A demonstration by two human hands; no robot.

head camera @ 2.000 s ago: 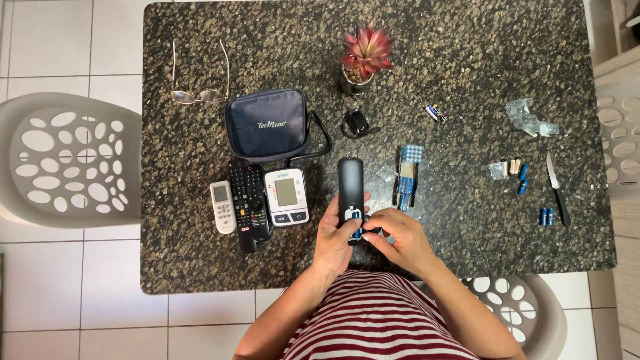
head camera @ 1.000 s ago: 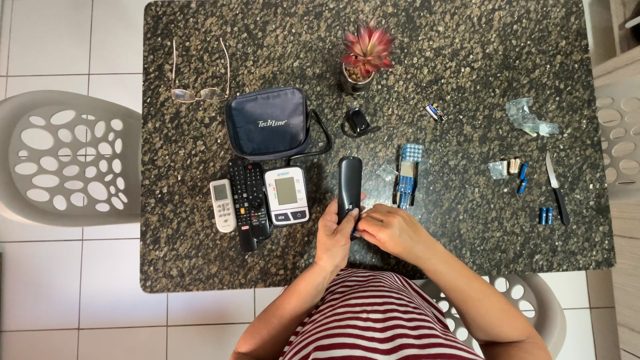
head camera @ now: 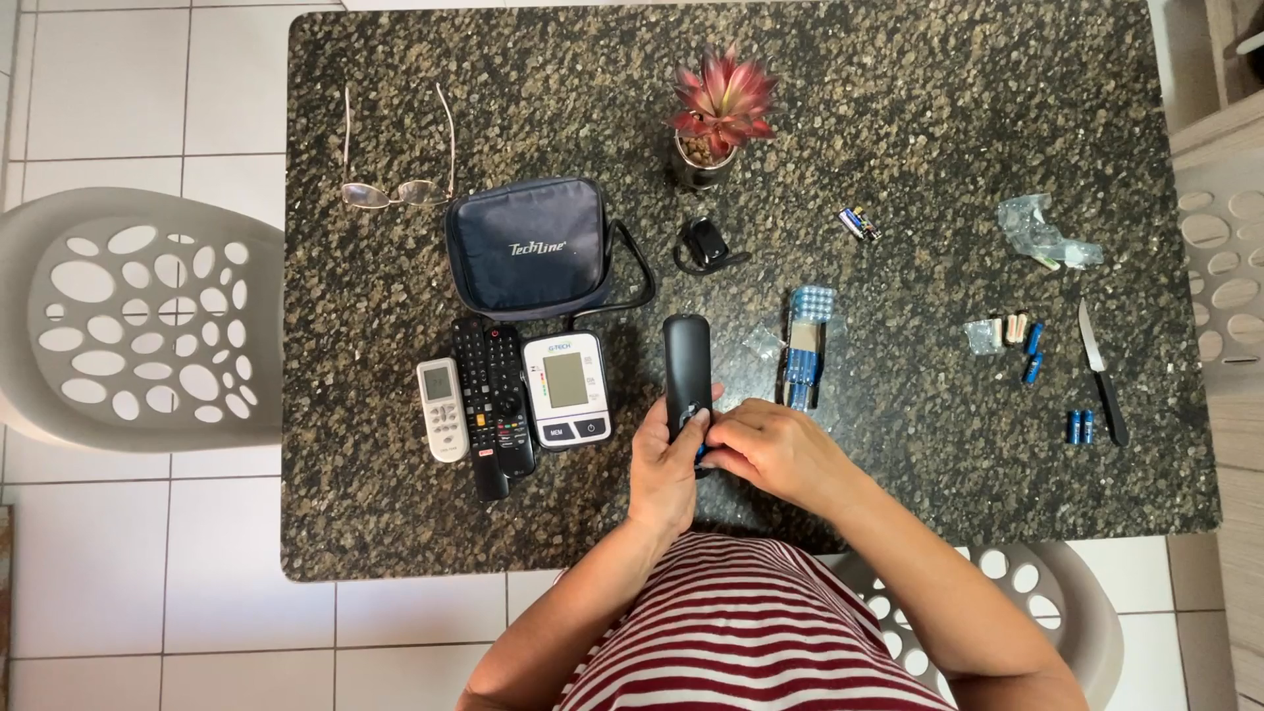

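Observation:
A black remote control (head camera: pixel 687 360), its back facing up, is gripped by my left hand (head camera: pixel 667 464) near the table's front edge. My right hand (head camera: pixel 775 449) touches the remote's lower end from the right, fingertips pinched there. A bit of blue shows under the fingers, possibly a battery; my fingers hide most of that end. Just beyond my right hand lies an opened pack of blue batteries (head camera: pixel 802 365). To the left of the remote are a blood pressure monitor (head camera: pixel 567 387), two more black remotes (head camera: pixel 488 405) and a white remote (head camera: pixel 441 409).
Behind them sit a dark zippered case (head camera: pixel 528 247), eyeglasses (head camera: pixel 395 193), a potted succulent (head camera: pixel 721 109) and a small black device (head camera: pixel 706 242). Loose batteries (head camera: pixel 857 224) lie farther right. At the right are blue batteries (head camera: pixel 1080 427), plastic wrap (head camera: pixel 1047 232) and a knife (head camera: pixel 1102 370).
Two seconds ago blue batteries showed in the remote's lower end; one second ago it looked tilted, its back hidden. Its back faces up again now, with my right fingers still at its lower end.

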